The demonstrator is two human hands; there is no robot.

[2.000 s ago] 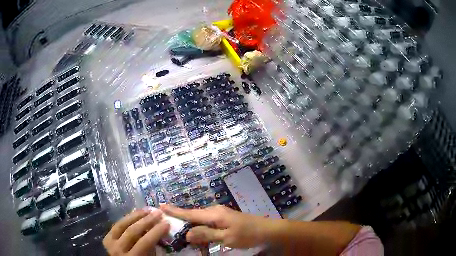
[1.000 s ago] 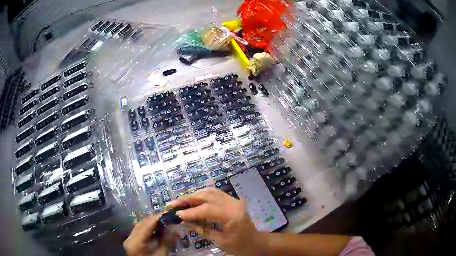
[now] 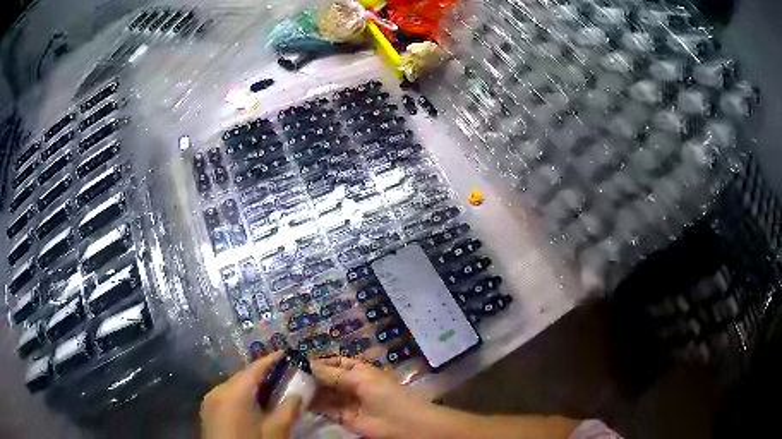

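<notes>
My left hand (image 3: 240, 405) is at the bottom, its fingers around a black-and-white unit (image 3: 291, 386) with a white face and a dark end. My right hand (image 3: 364, 396) is beside it from the right, its fingertips near the unit's right side; whether they grip it is hard to tell. Behind the hands lies a clear tray of small black parts (image 3: 313, 137) in dense rows, with glare across its middle. A smartphone (image 3: 424, 302) with a bright screen lies on that tray's front right part.
A tray of larger black-and-white units (image 3: 101, 213) is at left. A tall stack of clear blister trays (image 3: 600, 129) stands at right. A red bag (image 3: 420, 17) and yellow bar (image 3: 383, 45) are at the back. A small orange piece (image 3: 476, 197) lies right of the small-part tray.
The view has shifted, so the trays appear higher. The hands have moved down off the small-part rows, and the unit's white face shows again. The phone is fully uncovered.
</notes>
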